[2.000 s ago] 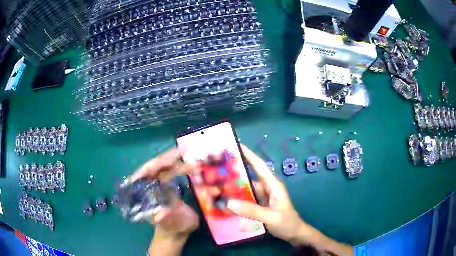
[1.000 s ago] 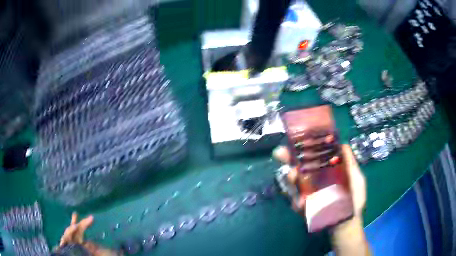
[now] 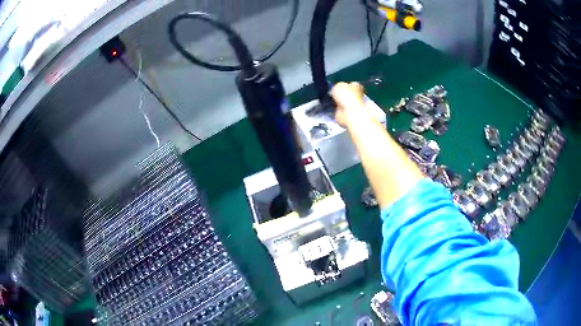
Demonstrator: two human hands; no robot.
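My right hand (image 3: 347,102), in a blue sleeve, reaches over the bench to the white box (image 3: 347,149) behind the screw feeder. Its fingers are at the box's top, beside the lower end of a thick black hose (image 3: 320,57); whether they grip anything is hidden. My left hand is not in view. The white screw feeder (image 3: 302,232) stands in front, with the black electric screwdriver (image 3: 271,127) upright over its open hopper. The smartphone does not show.
A tall stack of clear blister trays (image 3: 169,248) stands at left. A loose pile of assemblies (image 3: 430,111) and two curved rows of assemblies (image 3: 509,169) lie at right. A board assembly (image 3: 384,307) lies at the lower edge. Black trays (image 3: 535,51) stand at upper right.
The view has swung up and right. My right hand has moved from the front of the bench to the rear white box and no longer shows the phone. My left hand has left the picture.
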